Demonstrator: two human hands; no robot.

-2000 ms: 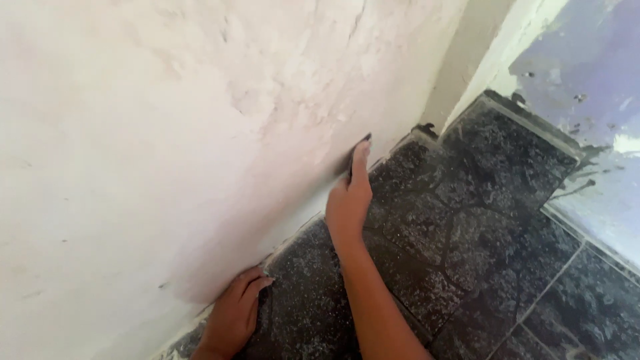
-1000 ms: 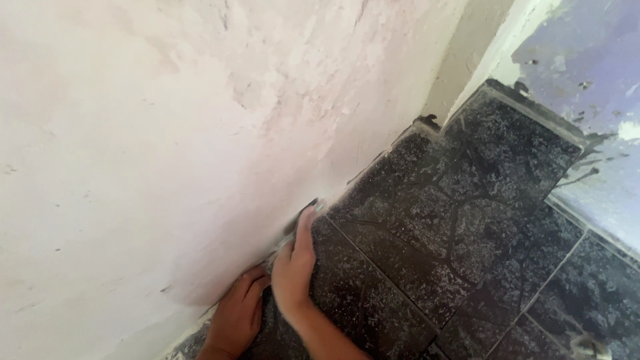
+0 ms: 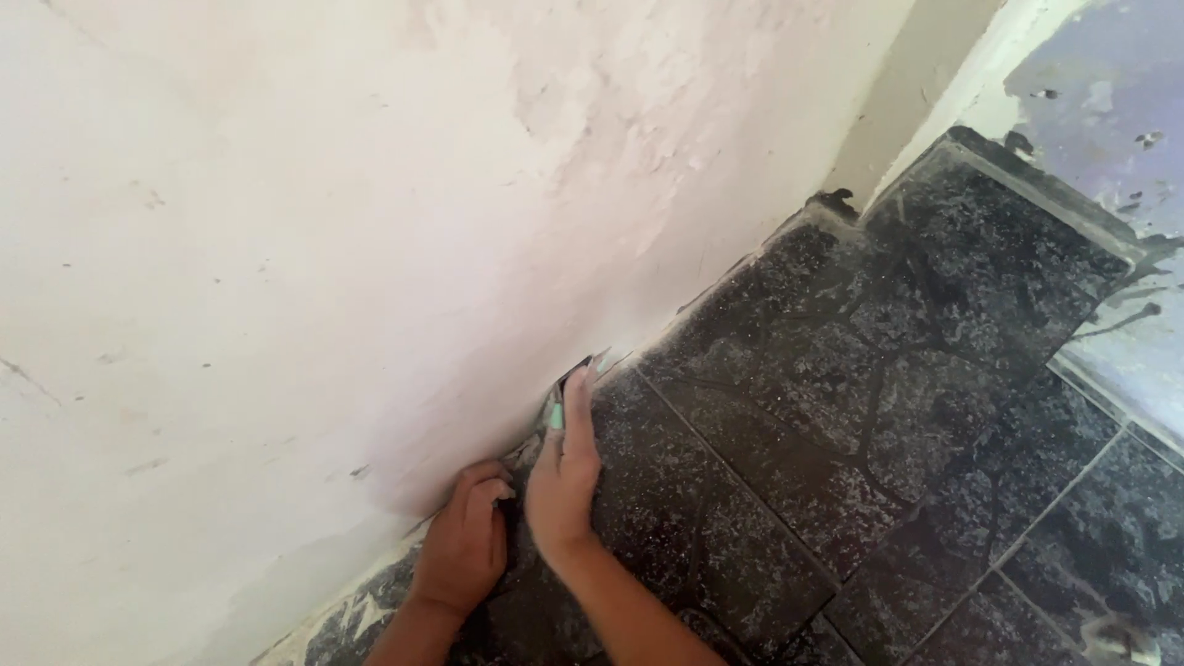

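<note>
My right hand (image 3: 566, 472) grips a small flat scraper-like tool (image 3: 575, 370) with a dark edge and a pale green part. The tool lies against the foot of the pale plastered wall (image 3: 351, 240), where the wall meets the dark stone-patterned floor tiles (image 3: 768, 407). My left hand (image 3: 470, 532) rests at the same joint, just left of my right hand, its fingers curled. Whitish crumbs show at its fingertips; whether it holds anything firmly is hidden.
A wall corner (image 3: 860, 208) with a dark lump stands at the upper right. Beyond it is a wall with flaking purple paint (image 3: 1091, 120). Pale grout lines cross the tiles at the lower right, and white smears (image 3: 361, 615) mark the floor at the lower left.
My right hand has come down and left along the wall's foot with the tool, from near the corner to beside my left hand. My left hand has stayed about where it was.
</note>
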